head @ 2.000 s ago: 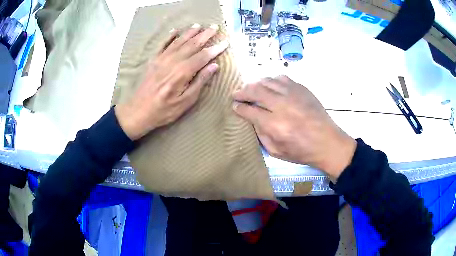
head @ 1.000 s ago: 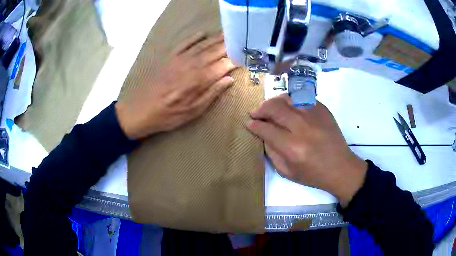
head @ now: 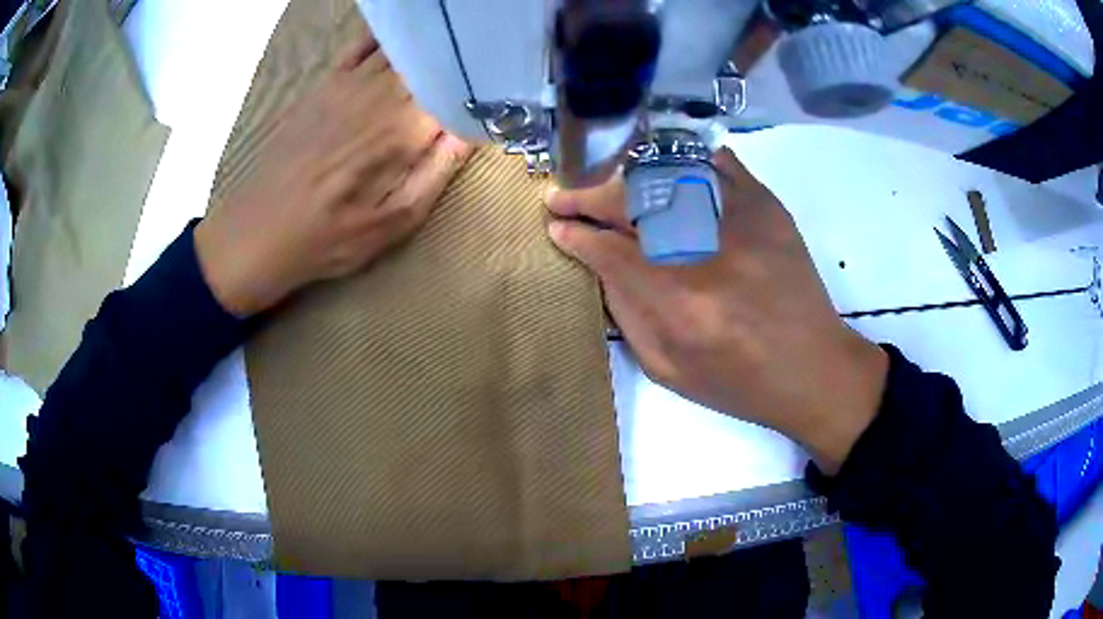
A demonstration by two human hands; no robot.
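Note:
A tan-brown ribbed fabric piece [head: 442,411] lies on the table, its top part under the sewing machine head and its lower edge over the table's front edge. My left hand [head: 333,181] lies flat on its upper left part, fingertips near the presser foot [head: 533,154]. My right hand [head: 726,290] pinches the fabric's right edge between thumb and finger, just below the foot. The grey-blue cylindrical fitting [head: 677,218] hides part of this hand. The white sewing machine [head: 508,48] fills the top of the view.
Black thread snips [head: 986,284] lie on the table at right, beside a small brown scrap [head: 981,223]. Another khaki panel [head: 73,181] lies at far left. A ruler tape [head: 750,524] runs along the table's front edge. A blue bin [head: 895,574] shows below at right.
The view has shifted, and the machine head shows larger. The fabric lies straighter than at first. My left hand stays flat on it, and my right hand stays at its right edge beside the foot.

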